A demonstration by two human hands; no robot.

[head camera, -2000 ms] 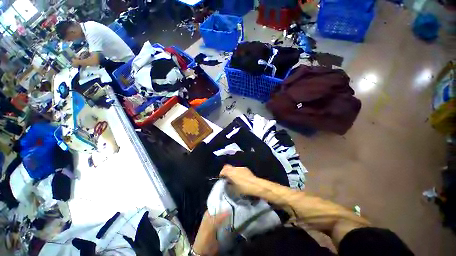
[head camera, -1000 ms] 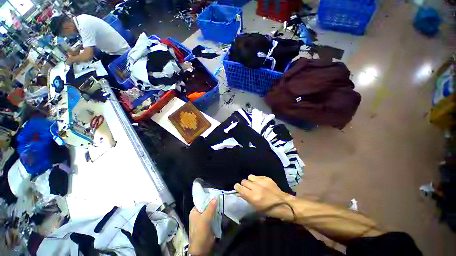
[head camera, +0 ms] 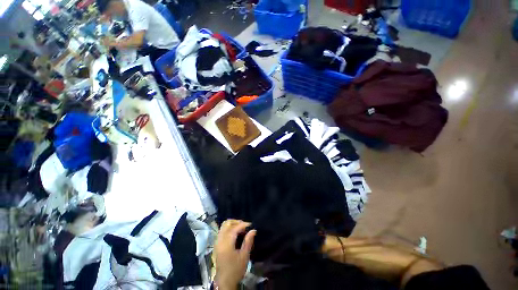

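A pile of black cloth panels (head camera: 284, 187) lies before me, with pale grey and white strips (head camera: 353, 181) fanned along its right edge. My left hand (head camera: 234, 246) is at the pile's near left edge, its fingers curled and its thumb apart from them. The gap between them is dark, so I cannot tell whether it holds black cloth. My right forearm comes in from the lower right. My right hand is hidden in the dark area at the pile's near side. The pale grey piece is not visible at my hands.
A long white table (head camera: 136, 184) runs along the left, with white and black garment pieces (head camera: 133, 252) at its near end. Red-handled scissors (head camera: 142, 121) lie on it. A patterned brown board (head camera: 239, 129), blue crates (head camera: 306, 76) and a maroon heap (head camera: 392, 105) stand beyond. A person in white sits far left.
The pale grey piece held between my hands has gone from sight. My right hand has moved down and back into the dark area. The view has shifted, so the surroundings sit further right and higher.
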